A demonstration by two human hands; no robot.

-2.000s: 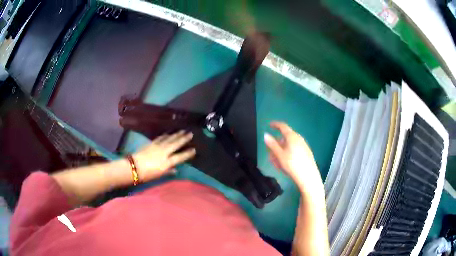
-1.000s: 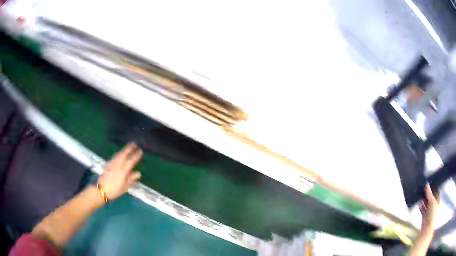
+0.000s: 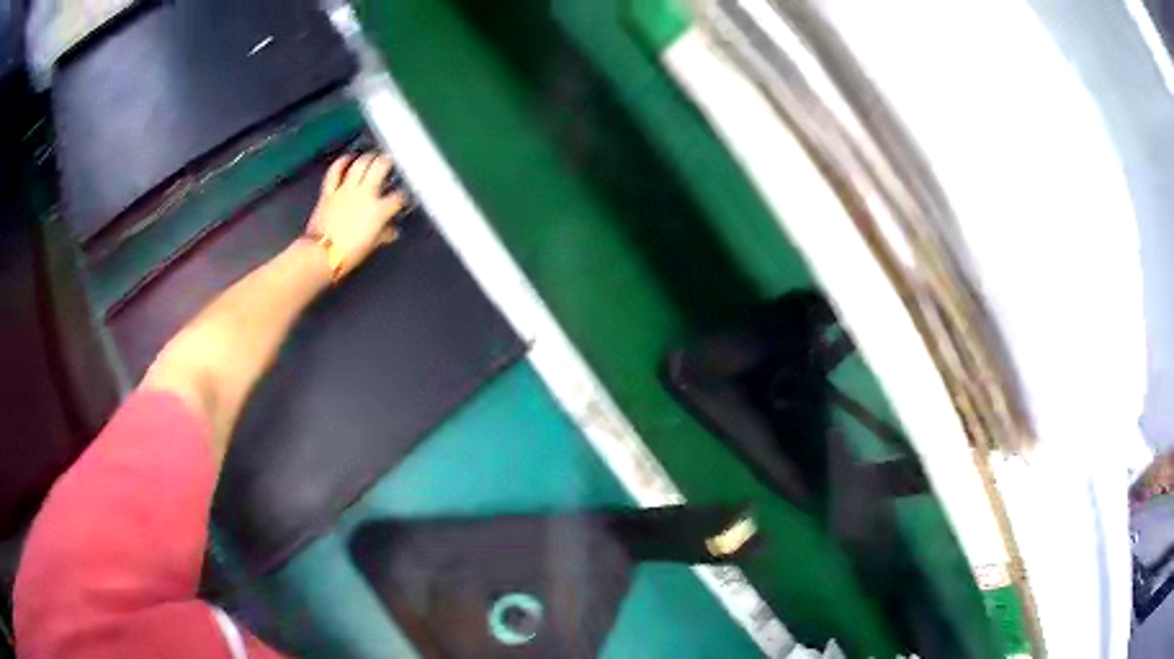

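Note:
My left hand (image 3: 358,206) is at the far edge of the dark mat (image 3: 373,373), beside the pale belt edge. Its fingers point down and their tips are partly hidden, so I cannot tell whether they hold anything. My right hand is out of the picture. The black three-armed fixture (image 3: 451,566) lies on the teal bench at the bottom, cut off by the lower edge. A teal-green ring seat (image 3: 516,618) shows on it. One arm with a pale yellowish tip reaches over the metal edge.
The green conveyor belt (image 3: 515,155) runs beyond the scuffed metal edge (image 3: 586,406). A blurred black frame-like part (image 3: 760,386) is on the belt. A large white sheet stack (image 3: 1030,193) with brown layers stands across the belt. Another dark mat (image 3: 193,103) lies at the upper left.
The view has swung back to the bench from the stack across the belt. My left hand has moved from over the belt to the mat's far edge. My right hand has left the view.

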